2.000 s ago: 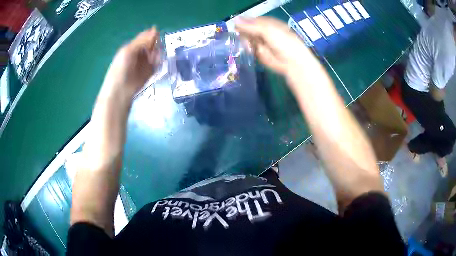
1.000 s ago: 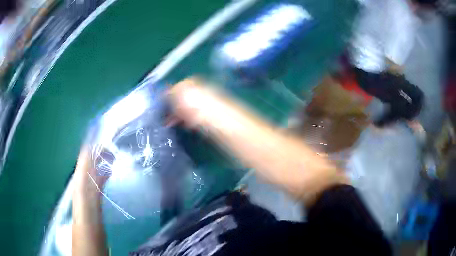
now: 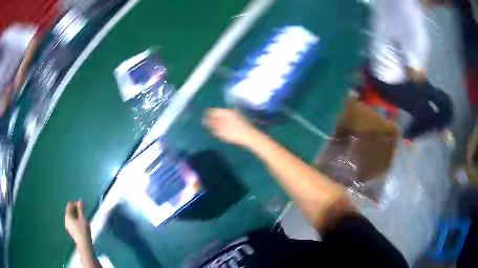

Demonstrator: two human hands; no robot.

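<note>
A retail box point(image 3: 167, 183), white front with a dark picture, lies tilted in view on the green bench against the pale rail. Neither hand touches it. A bagged box point(image 3: 139, 75) lies beyond the rail, with shiny clear film point(image 3: 153, 104) trailing towards the rail. My left hand point(image 3: 77, 217) is small and blurred by the rail at the lower left; its fingers look curled. My right hand point(image 3: 223, 125) is blurred over the bench, just short of the row of blue-and-white boxes point(image 3: 275, 68). I see nothing in it, but its finger spacing is unclear.
The pale rail point(image 3: 209, 65) runs diagonally across the green surface. A brown carton point(image 3: 361, 141) stands beside the bench at the right, with shiny film near it. A seated person point(image 3: 401, 47) is at the upper right. A blue stool point(image 3: 452, 238) is at the lower right.
My hands have moved apart, with the left lower and the right towards the row of boxes. A bagged box now shows beyond the rail, and another box lies uncovered by my hands.
</note>
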